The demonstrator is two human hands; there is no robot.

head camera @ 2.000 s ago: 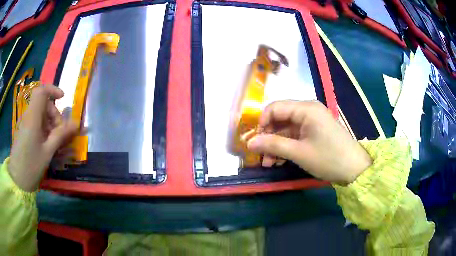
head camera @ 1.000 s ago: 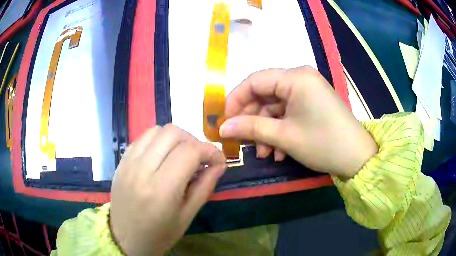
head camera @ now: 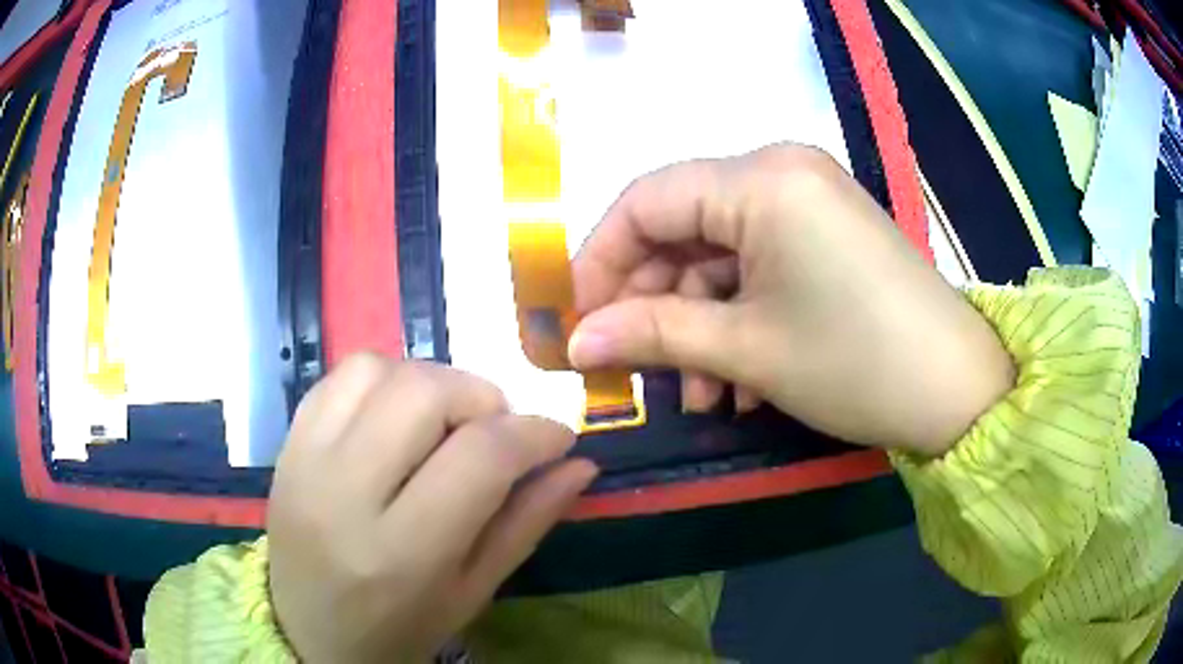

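An orange flex cable (head camera: 533, 169) lies over the silver-white back of the right display panel (head camera: 727, 78). My right hand (head camera: 778, 298) pinches the cable near its lower end, thumb in front. The cable's lower tip meets a small gold-edged connector (head camera: 612, 418) at the panel's black lower edge. My left hand (head camera: 415, 506) is at that edge, just left of the connector, fingertips slightly apart; whether they touch the connector or hold something small cannot be told. The left panel (head camera: 195, 247) carries another hooked flex cable (head camera: 109, 247), with no hand on it.
Both panels lie in a red foam tray (head camera: 361, 195). A black tape strip with pale yellow borders (head camera: 967, 143) lies right of it, with white and pale yellow paper scraps (head camera: 1126, 169) beyond. More orange cables (head camera: 16, 247) show at the far left edge.
Since the first frame, my left hand has moved from the left panel to the right panel's lower edge, and the right cable's lower end has come down to the connector. The view has shifted.
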